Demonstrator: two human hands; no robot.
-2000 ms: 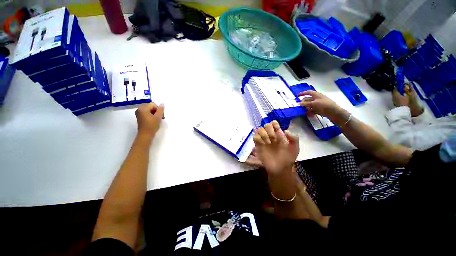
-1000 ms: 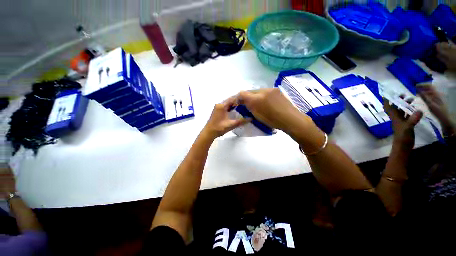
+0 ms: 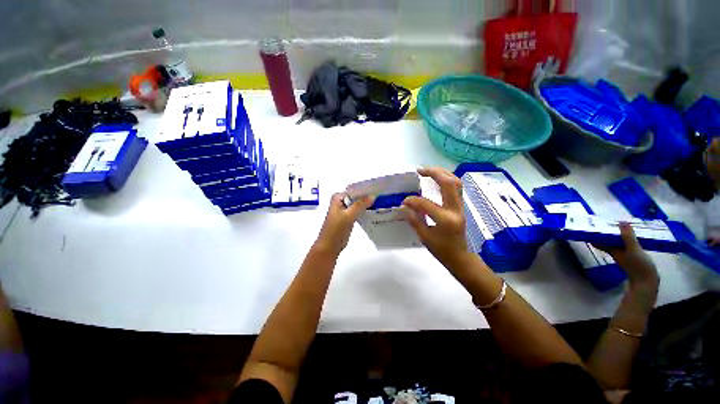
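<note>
A white and blue retail box [image 3: 388, 227] is held upright over the table in front of me, its white top flap raised and a blue strip showing at the opening. My left hand [image 3: 345, 221] grips its left side. My right hand [image 3: 444, 217] is at its right side, with fingertips at the flap and the blue strip. A stepped stack of closed cartons [image 3: 229, 170] stands left of centre, with one carton [image 3: 294, 183] flat against its right side. A pile of unclosed boxes [image 3: 497, 209] lies right of my right hand.
Black cables [image 3: 39, 158] and a small box pile [image 3: 101, 162] lie far left. A red bottle [image 3: 279, 79], dark bag [image 3: 339, 95], green basket [image 3: 483, 150] and grey basin [image 3: 631, 144] stand behind. A neighbour's hand [image 3: 635, 264] holds a box at right.
The view has turned left and lifted. My hands, apart earlier, are together at a box, whose white flap now stands raised. The neighbour's hand has moved over the boxes at right.
</note>
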